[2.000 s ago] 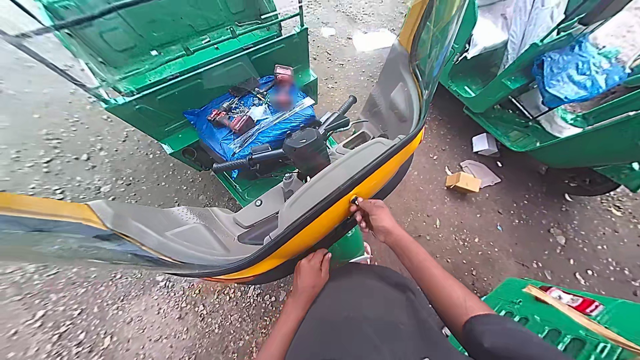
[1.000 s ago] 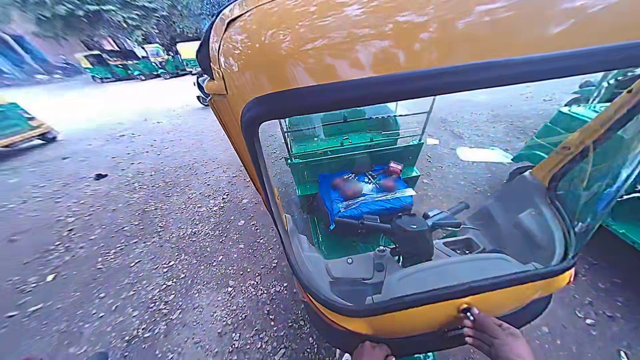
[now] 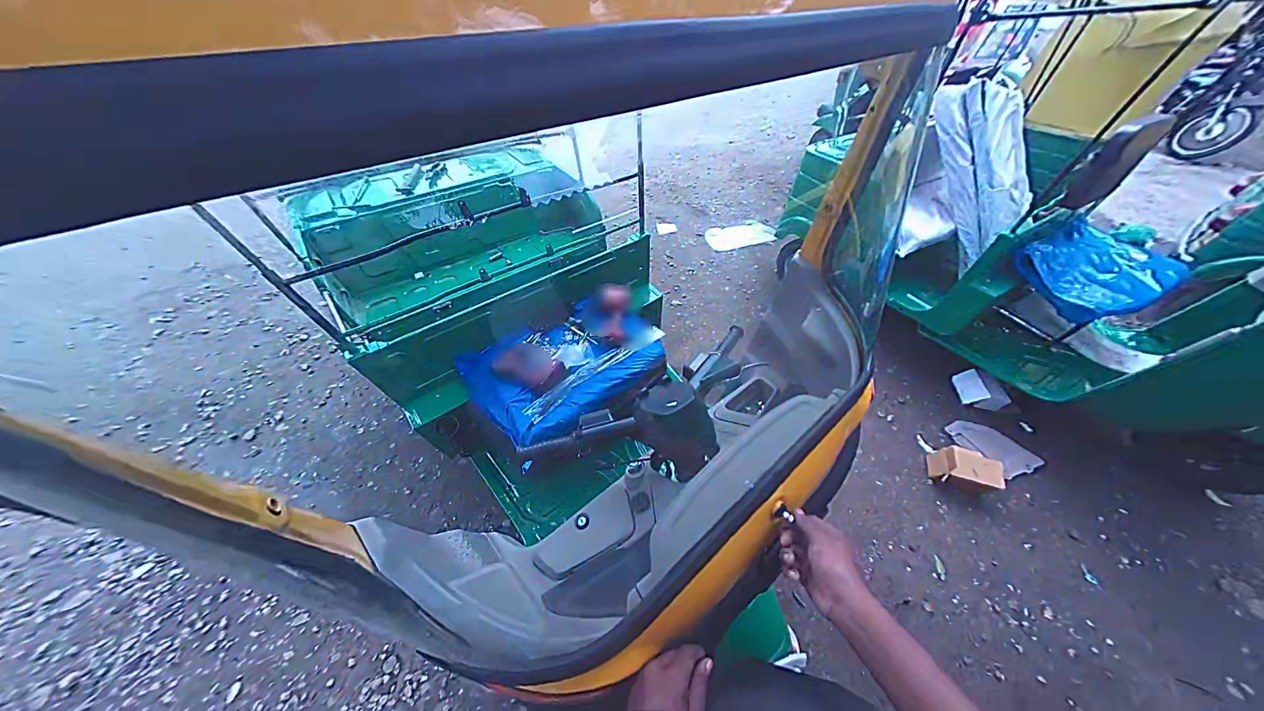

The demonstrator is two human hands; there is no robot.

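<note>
My right hand [image 3: 815, 558] pinches a small dark fitting [image 3: 783, 512] at the yellow front panel [image 3: 711, 573] of an auto rickshaw, just below the windshield's black rubber seal. What kind of fitting it is cannot be told. My left hand [image 3: 671, 679] rests with curled fingers against the panel's lower edge, nearer to me; no object shows in it. Through the windshield I see the grey dashboard [image 3: 592, 533] and the black handlebar unit [image 3: 676, 420]. Behind them, a blue plastic-covered seat [image 3: 592, 395] bears small items, partly blurred.
Another green vehicle body [image 3: 1165, 385] with a blue plastic sheet [image 3: 1096, 267] stands at the right. A small cardboard box [image 3: 966, 468] and a white box [image 3: 980, 389] lie on the gravel. The yellow windshield pillar [image 3: 854, 163] rises between the two vehicles.
The view has swung up to the windshield, then back right and closer. My right hand stays at the same spot on the yellow panel, and my left hand remains at its lower edge.
</note>
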